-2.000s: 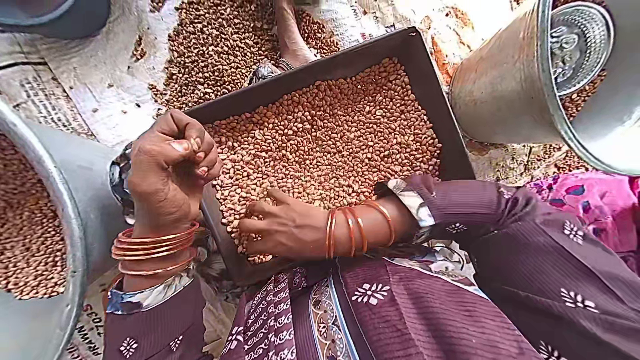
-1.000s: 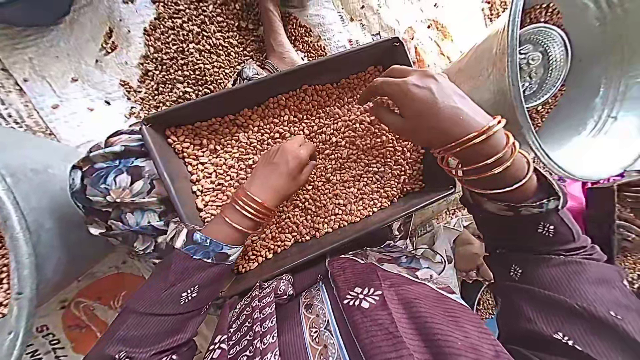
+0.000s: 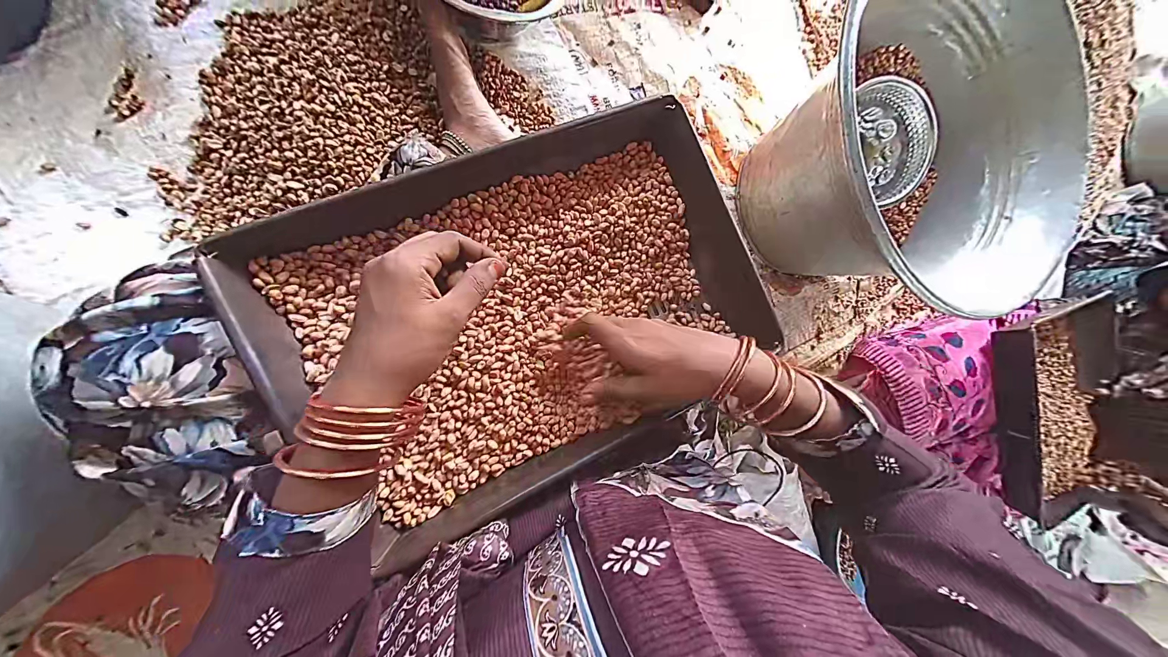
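A dark rectangular tray (image 3: 438, 192) lies tilted across my lap, filled with reddish-brown nuts or seeds (image 3: 511, 365). Over its left part is my left hand (image 3: 415, 306), with thumb and forefinger curled toward each other and something small and dark partly visible between the fingers; whether it grips this is unclear. My right hand (image 3: 630, 356), blurred by motion, is low among the nuts in the right part of the tray, its fingertips partly hidden. Bangles ring both wrists.
A large metal bucket (image 3: 803, 192) leans at the upper right, with a perforated metal dish (image 3: 894, 141) and nuts inside. A heap of nuts (image 3: 301, 109) covers the sheet beyond the tray, beside another person's foot (image 3: 479, 123). Another tray of nuts (image 3: 1017, 411) is at the right edge.
My right hand has moved from the tray's far right side down into the nuts nearer me. My left hand has shifted left and lifted from the middle of the nuts.
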